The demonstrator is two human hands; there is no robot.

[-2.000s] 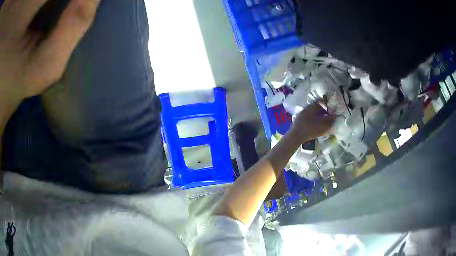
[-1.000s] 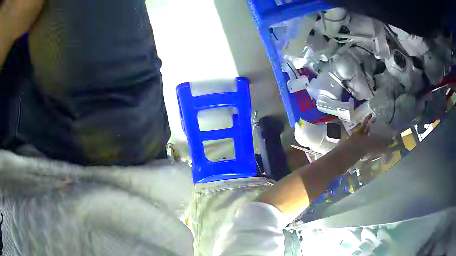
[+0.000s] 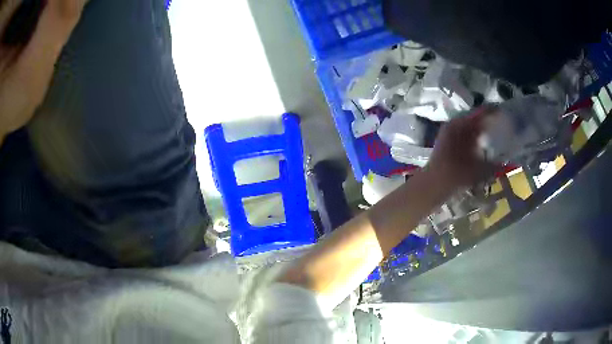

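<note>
A blue plastic crate at the right holds many white cameras with short dark cables, heaped together. My right hand reaches over the heap from the lower middle. Its fingers are on a blurred white camera above the right part of the crate. The hand hides some of the units. My left hand is at the upper left edge, cut off and blurred, in front of the dark trousers; its fingertips are not clear.
A blue step stool stands on the pale floor left of the crate. A dark grey object lies between them. A large black shape covers the crate's upper part. A grey curved surface is at the lower right.
My right hand has risen from low in the heap and now has a white camera at its fingers. More of my left hand shows than one second ago. The whole view has shifted.
</note>
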